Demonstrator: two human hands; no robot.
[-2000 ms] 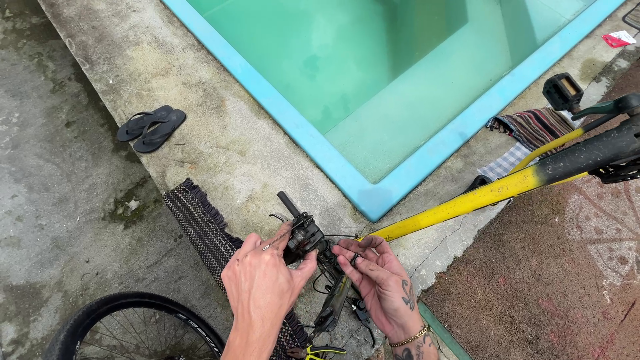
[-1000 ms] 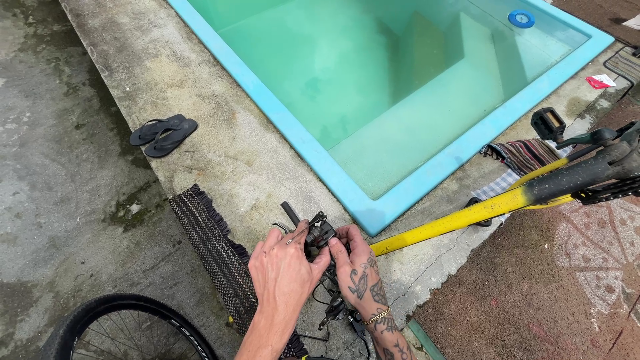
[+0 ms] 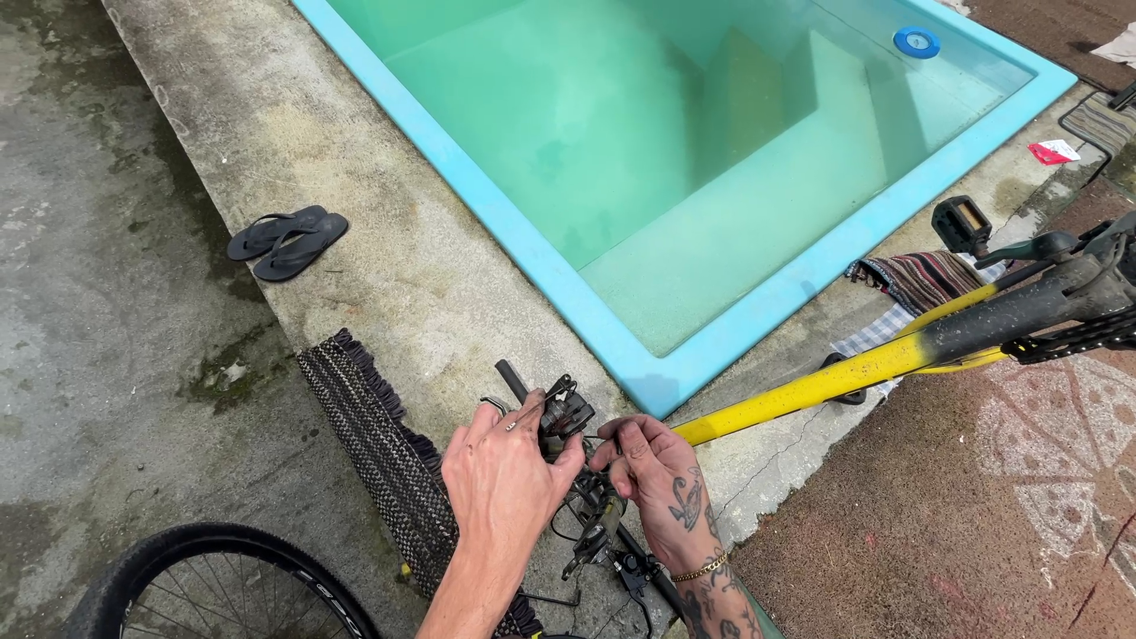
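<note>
My left hand (image 3: 506,475) grips a black shifter assembly (image 3: 566,412) on the bicycle's handlebar, with the thumb and fingers around its body. Close by on the right, my right hand (image 3: 648,475) pinches something thin and dark, perhaps a cable end, between thumb and fingertips; it is too small to name. The handlebar (image 3: 512,380) pokes out above my left hand. Below both hands are the stem area, cables and a brake lever (image 3: 634,572). The yellow and black bicycle frame (image 3: 799,382) runs from beside my right hand to the right edge.
A pool with a light blue rim (image 3: 532,275) lies ahead. Black flip-flops (image 3: 293,241) rest on the concrete edge at left. A woven dark rug (image 3: 382,453) lies under the bicycle's front, a wheel (image 3: 222,532) stands at lower left, and a striped cloth (image 3: 923,277) is by the pedal (image 3: 962,224).
My right hand has drawn slightly away from the shifter assembly, leaving a small gap. My left hand stays on it. The view has shifted somewhat.
</note>
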